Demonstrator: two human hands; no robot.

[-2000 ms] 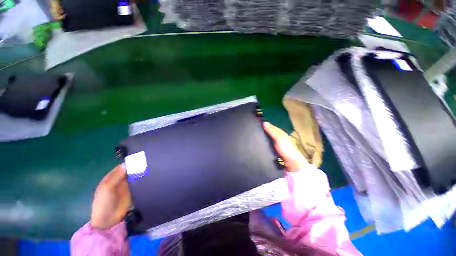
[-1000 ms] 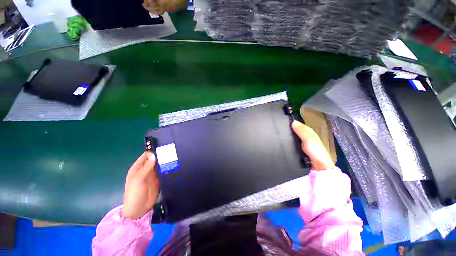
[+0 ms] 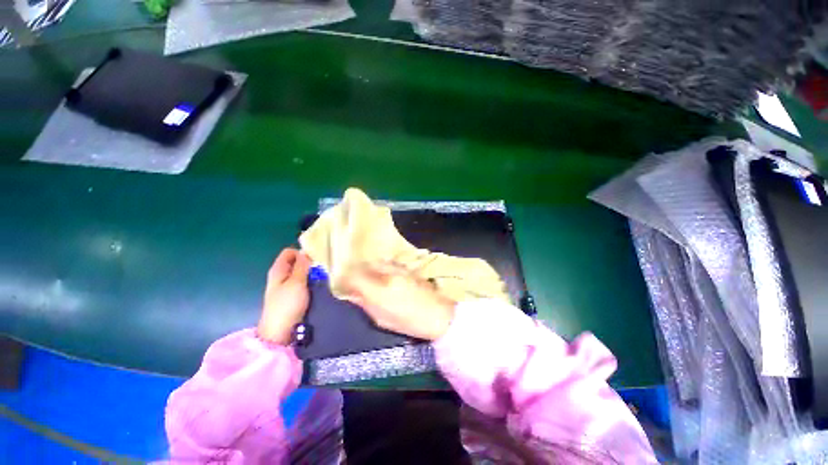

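Note:
A black panel unit lies flat on a bubble wrap sheet near the bench's front edge. My right hand holds a tan-yellow wiping cloth on the panel's smooth face. The cloth covers its upper left and middle. My left hand holds the panel's left short edge, beside a mostly covered blue label. Small black fittings show at the panel's corners.
A waiting panel lies on its own wrap sheet at the upper left. A stack of panels with bubble wrap leans at the right. A thick grey bubble wrap pile stands at the far side of the green bench.
The panel, earlier held tilted by both hands, now lies flat. My right hand let go of its right edge and took the cloth from beside the stack. The view shifted.

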